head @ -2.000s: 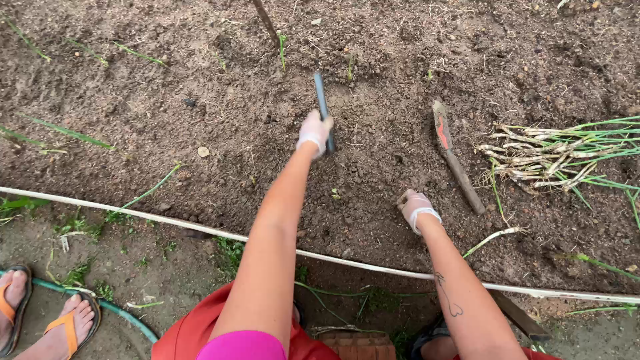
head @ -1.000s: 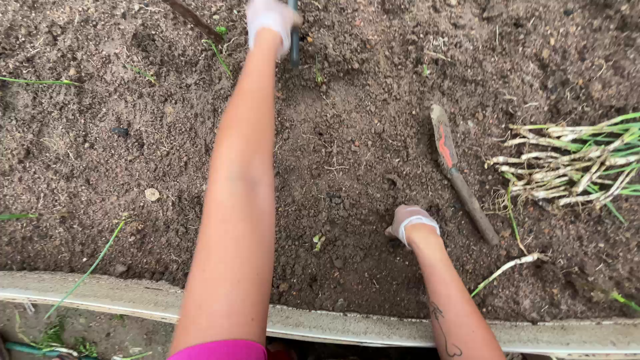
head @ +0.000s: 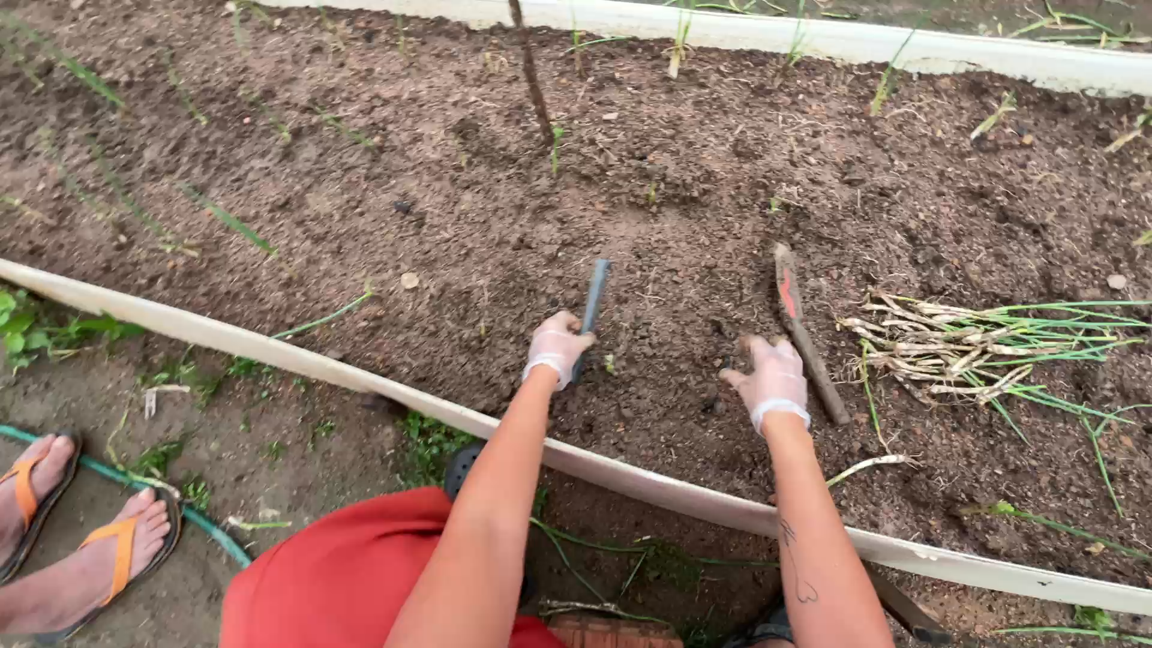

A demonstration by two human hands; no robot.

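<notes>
Both hands wear thin translucent gloves. My left hand (head: 558, 346) grips a dark grey bar-like tool (head: 595, 297) upright above the soil, its lower end beside the palm. My right hand (head: 772, 374) is low over the soil with fingers spread and nothing seen in it. Just right of it lies a hand tool with a worn wooden handle (head: 821, 378) and a dirty blade with a red patch. Farther right, a pile of green onion seedlings (head: 954, 346) lies with pale roots and stems to the left. A single loose seedling (head: 868, 466) rests below the pile.
Pale edging boards (head: 648, 490) border the soil bed near me and at the far side. A thin stick (head: 533, 76) stands in the bed among planted seedlings. At lower left are another person's feet in orange-strapped flip-flops (head: 117, 553) and a green hose (head: 211, 531).
My left hand has come back toward me with the grey tool from farther up the bed. The fingers of my right hand are now spread above the soil. The view takes in more of the bed.
</notes>
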